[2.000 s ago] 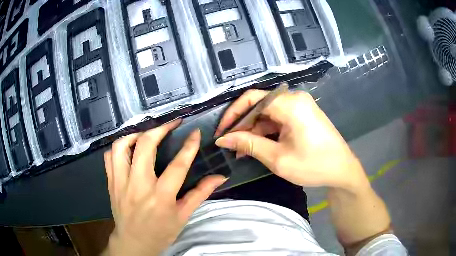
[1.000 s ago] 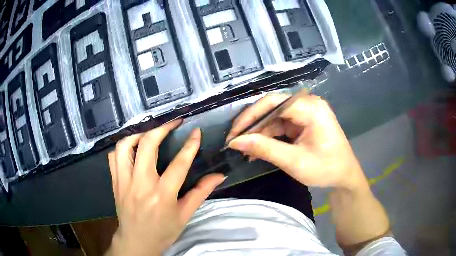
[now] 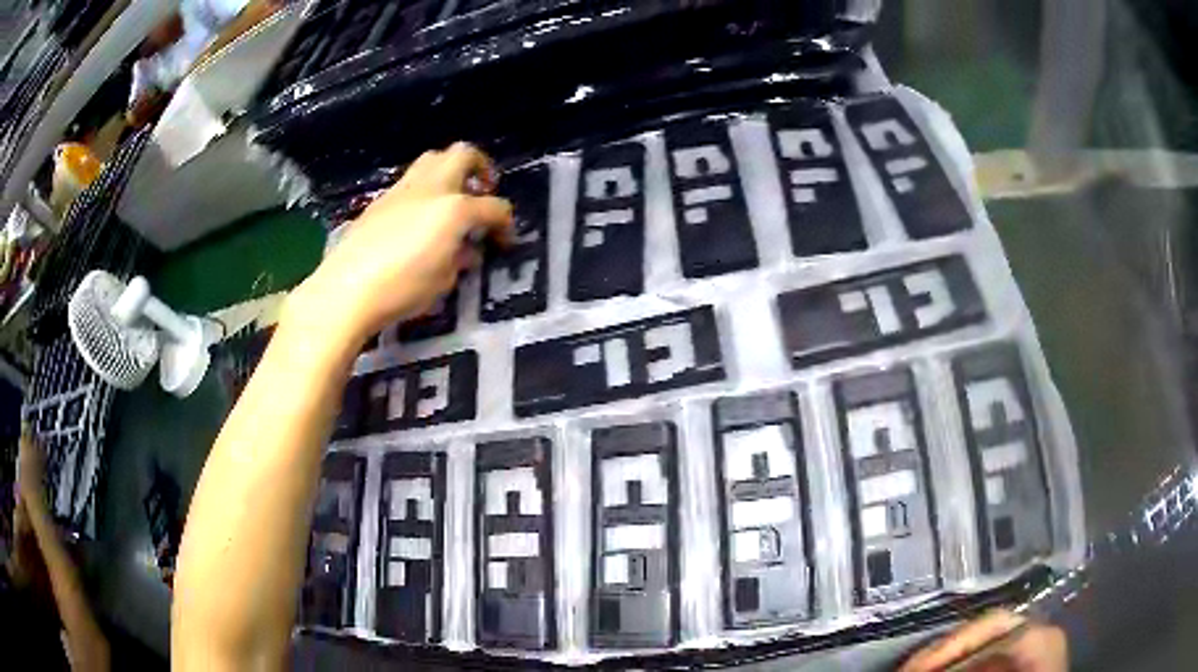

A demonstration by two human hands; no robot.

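Observation:
A whitish tray [image 3: 755,335] holds black phone middle frames in upright pockets, with a sideways row between them. One near-row frame [image 3: 765,512] has a small dark square near its lower end. My left hand [image 3: 421,230] reaches over the tray's far left part, fingers bent at the top of a far-row frame [image 3: 514,269]; whether it grips the frame is hidden. My right hand [image 3: 992,646] is at the bottom right edge, mostly cut off, below the tray's near edge. What it holds cannot be seen, and no tweezers are visible.
A pile of shiny black stacked trays [image 3: 578,79] stands behind the tray. A white desk fan [image 3: 118,328] and a pale box [image 3: 237,125] are on the left. Another person's forearm [image 3: 59,565] shows at far left. A gridded liner sheet [image 3: 1169,505] lies at right.
The view has swung up and left over the whole tray. My left hand has left the bench edge and reached to the far row. My right hand is now mostly out of view.

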